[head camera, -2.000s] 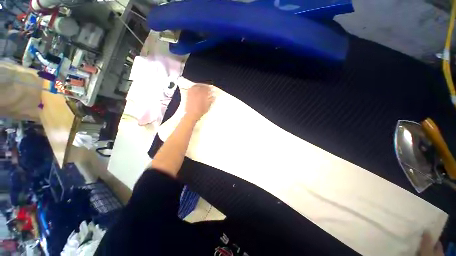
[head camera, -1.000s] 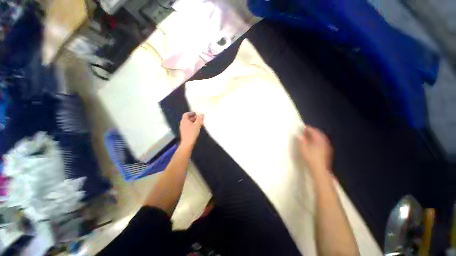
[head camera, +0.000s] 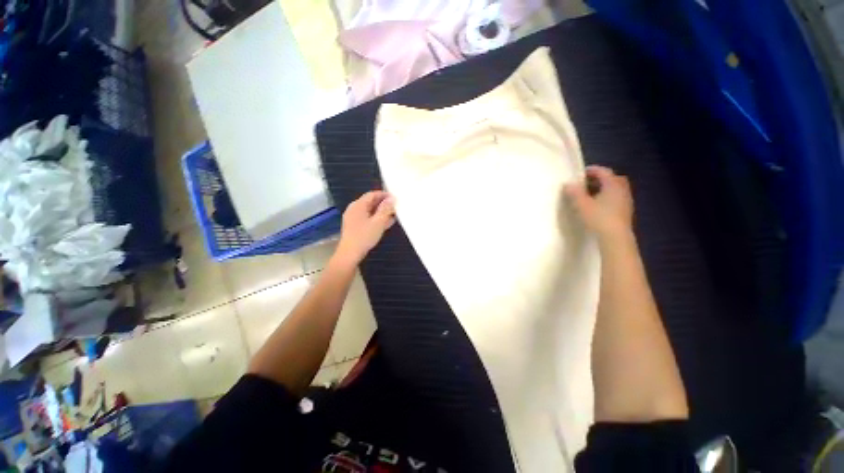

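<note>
Cream trousers (head camera: 500,249) lie flat on the black ribbed ironing table cover (head camera: 416,342). Their wide top end, with a curved edge and small folds, points away from me, and the leg runs out at the bottom of the view. My left hand (head camera: 368,224) pinches the left edge below the top. My right hand (head camera: 603,203) grips the right edge at about the same height, fingertips on the cloth. The tip of the silver steam iron (head camera: 717,456) shows at the bottom right; its handle is out of view.
A white side board (head camera: 264,120) stands at the upper left above a blue plastic basket (head camera: 225,249). Pink cloth pieces (head camera: 398,46) and a white roll (head camera: 488,30) lie beyond the table end. A blue padded arm (head camera: 814,185) curves along the right. White cloth (head camera: 55,203) is heaped at far left.
Both hands are now on the trousers' side edges; earlier my left hand was at the top and my right near the hem. The view has turned, and the trousers now point away from me.
</note>
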